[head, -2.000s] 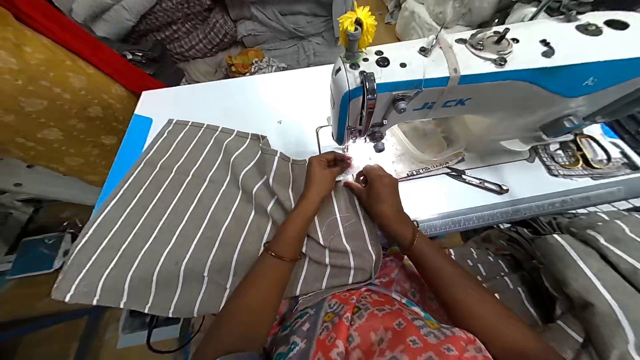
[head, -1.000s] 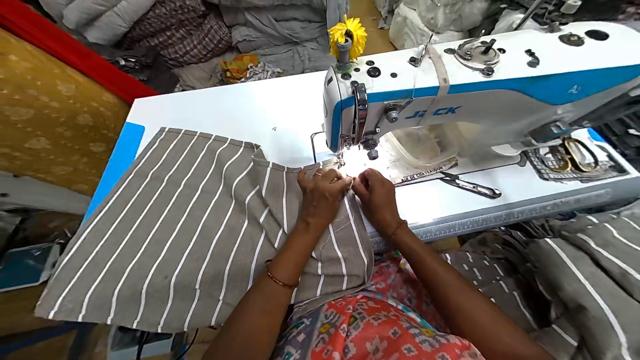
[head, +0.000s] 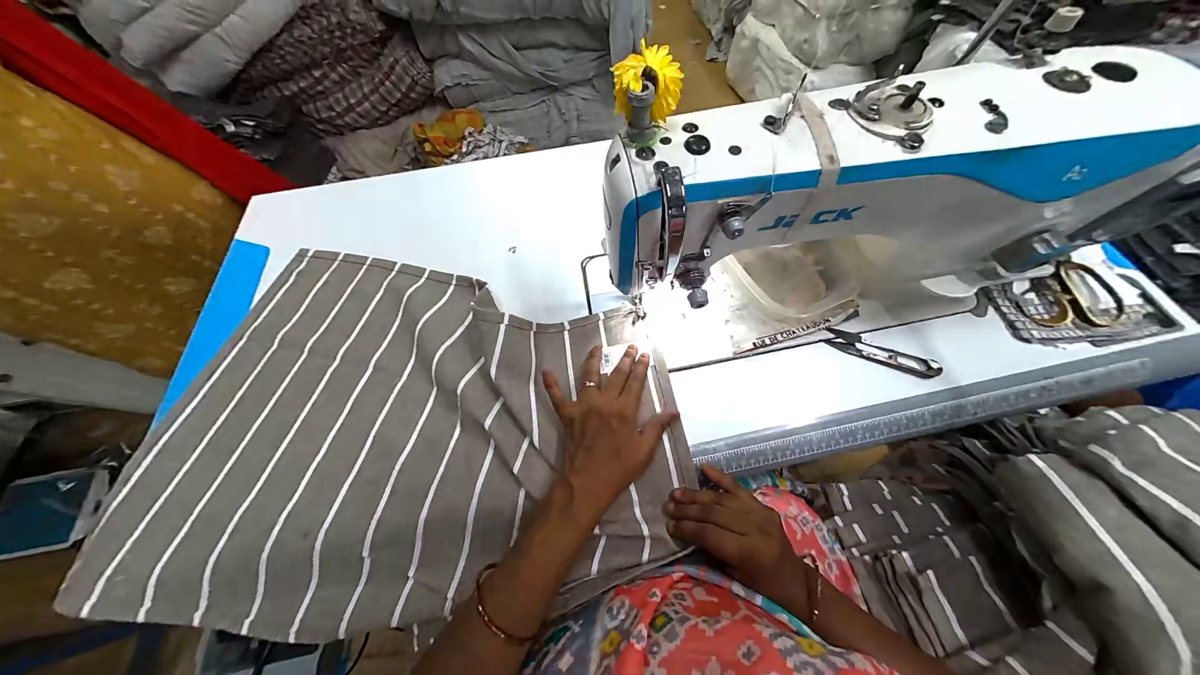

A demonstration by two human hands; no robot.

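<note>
A grey fabric piece with white stripes (head: pixel 375 441) lies over the white table of a Jack sewing machine (head: pixel 750 197). Its upper right corner is under the presser foot (head: pixel 638 309), lit by a bright lamp. My left hand (head: pixel 605 422) rests flat on the cloth with fingers spread, just below the foot, its fingertips at a small white label (head: pixel 619 358) that bears print. Near the table's front edge my right hand (head: pixel 727 520) touches the cloth's right edge; whether it pinches the edge cannot be told.
Thread snips (head: pixel 886 354) lie right of the needle area, by a strip of lettered tape (head: pixel 797 328). Scissors (head: pixel 1087 295) sit in a wire tray (head: pixel 1139 323). A measuring tape (head: pixel 797 453) runs along the front edge. More striped cloth (head: pixel 1106 516) is heaped at the lower right.
Both hands were together by the presser foot. My left hand now lies flat on the cloth, and my right hand has moved down towards my lap along the cloth's edge. The white label is now visible.
</note>
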